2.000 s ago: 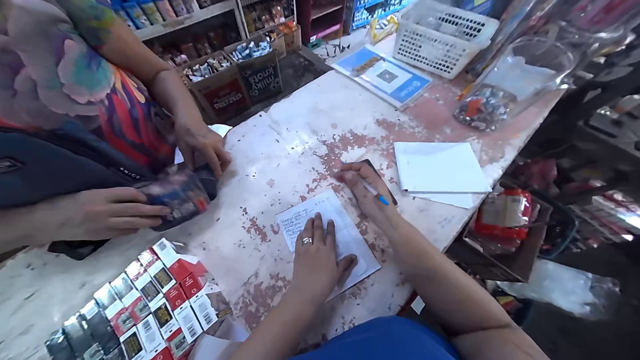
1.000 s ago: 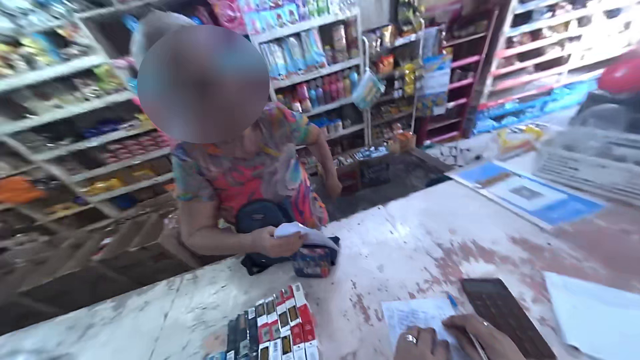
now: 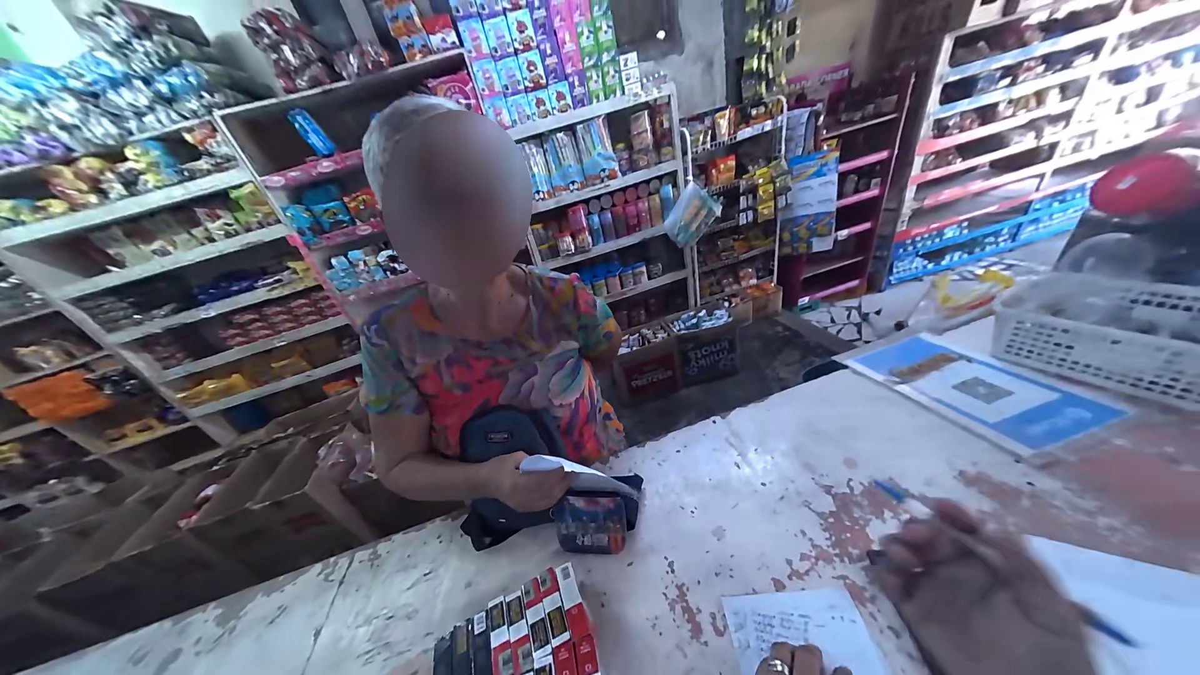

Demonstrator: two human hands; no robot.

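Observation:
My right hand [image 3: 984, 581], blurred, is raised over the worn counter [image 3: 731, 487] at the lower right, its fingers closed on a blue pen [image 3: 1111, 626]. At the bottom edge my left hand [image 3: 797, 661], with a ring, rests on a sheet of paper [image 3: 806, 623] that bears handwriting; only its fingers show. Blank white paper [image 3: 1134, 600] lies to the right, partly behind my right hand. Cigarette packs [image 3: 539, 623] stand in rows to the left of my hands. Across the counter a person [image 3: 487, 366] holds a folded paper [image 3: 572, 472] above a small patterned pouch [image 3: 591, 523].
A laminated sheet with a printed code [image 3: 984, 389] lies on the counter at the right, beside a white plastic basket [image 3: 1106, 328]. Shelves of packaged goods [image 3: 600, 244] line the back wall. Cardboard boxes [image 3: 234, 553] stand beyond the counter at the left.
The view has swung up toward the shelves. My right hand has lifted off the counter since one second ago. The person's paper was seen in their hand then too.

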